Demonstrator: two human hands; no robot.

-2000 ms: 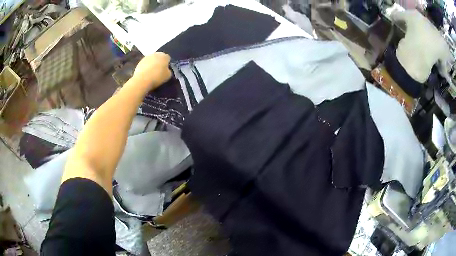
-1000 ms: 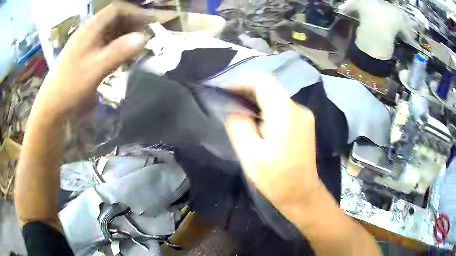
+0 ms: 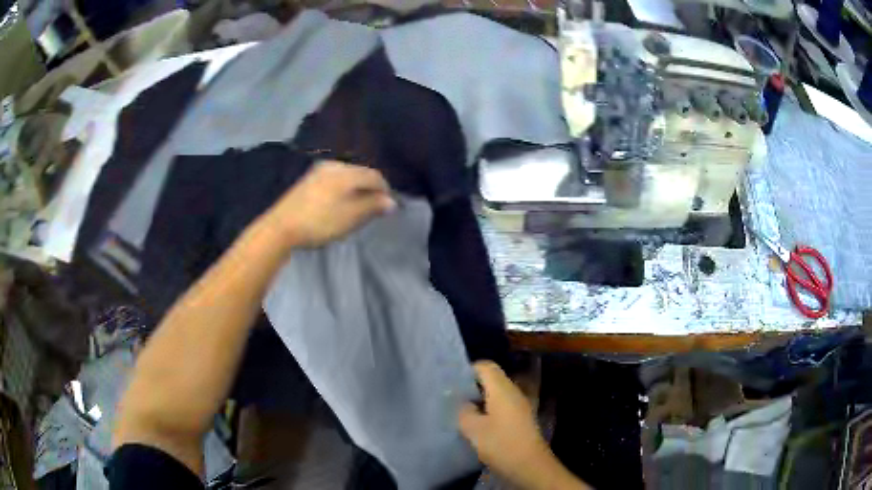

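Note:
A grey panel (image 3: pixel 373 335) hangs over the near edge of the work, on top of black panels (image 3: pixel 215 206). My left hand (image 3: pixel 335 203) pinches its top edge with the fingers closed. My right hand (image 3: pixel 502 421) grips its lower right edge, thumb on top. More grey pieces (image 3: pixel 478 81) and black pieces lie behind it on the table. The overlock machine (image 3: pixel 660 124) stands to the right, with its shiny cloth plate (image 3: pixel 540 174) uncovered beside the black cloth.
Red-handled scissors (image 3: pixel 809 279) lie right of the machine on pale blue cloth (image 3: pixel 822 201). The speckled table has a brown front edge (image 3: pixel 631 342). Loose grey and black pieces (image 3: pixel 62 435) are low on the left. Pale scraps (image 3: pixel 731 435) lie below the table.
The view has turned right, bringing the machine and scissors closer to the middle. Both hands have moved lower in view, and a grey panel is now spread between them over the black cloth.

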